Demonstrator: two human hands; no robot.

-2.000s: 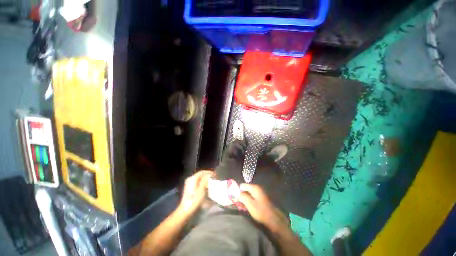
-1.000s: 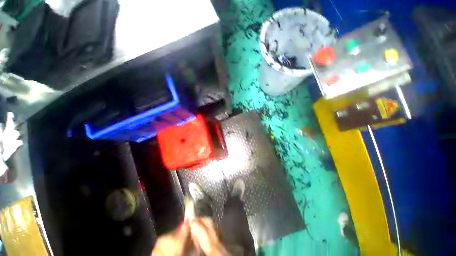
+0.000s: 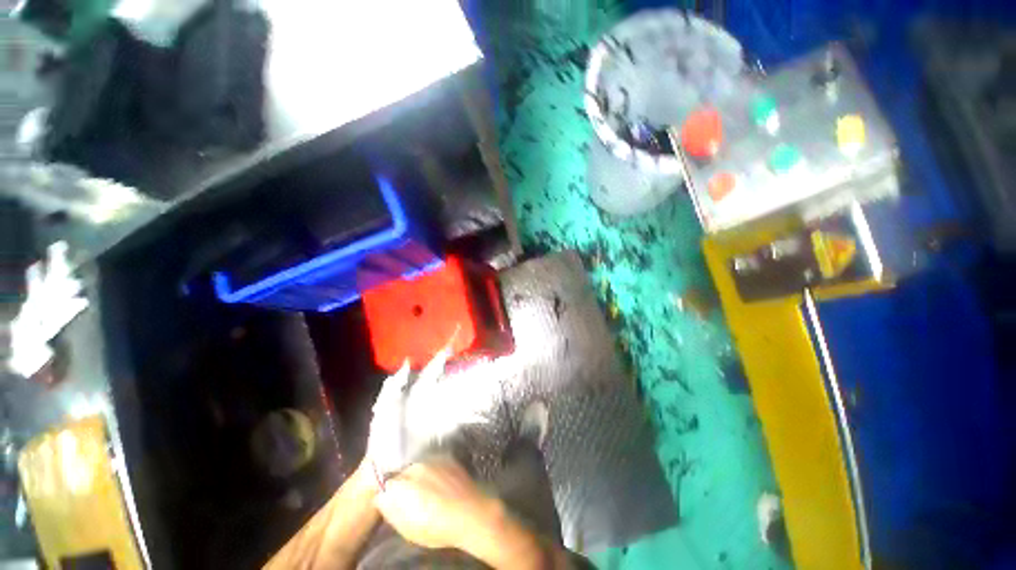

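My left hand [image 3: 414, 421] is at the lower middle, in a white glove, with its fingers pointing up and apart; it holds nothing. My bare right hand [image 3: 437, 507] is closed at the left wrist, on the cuff of the white glove [image 3: 396, 434]. The right fingertips are blurred. Another white glove [image 3: 49, 312] lies on the steel bench at the left.
A red stool [image 3: 418, 317] stands just beyond my hands, against a blue crate [image 3: 334, 273] under the bench [image 3: 357, 56]. A whitish bucket [image 3: 657, 84] with black scraps and a control box [image 3: 791, 139] are at the upper right. A yellow board [image 3: 72, 495] is lower left.
The white item that was between my hands is now on my left hand as a glove. My right hand has moved to the left wrist. The view has swung towards the bucket and control box.
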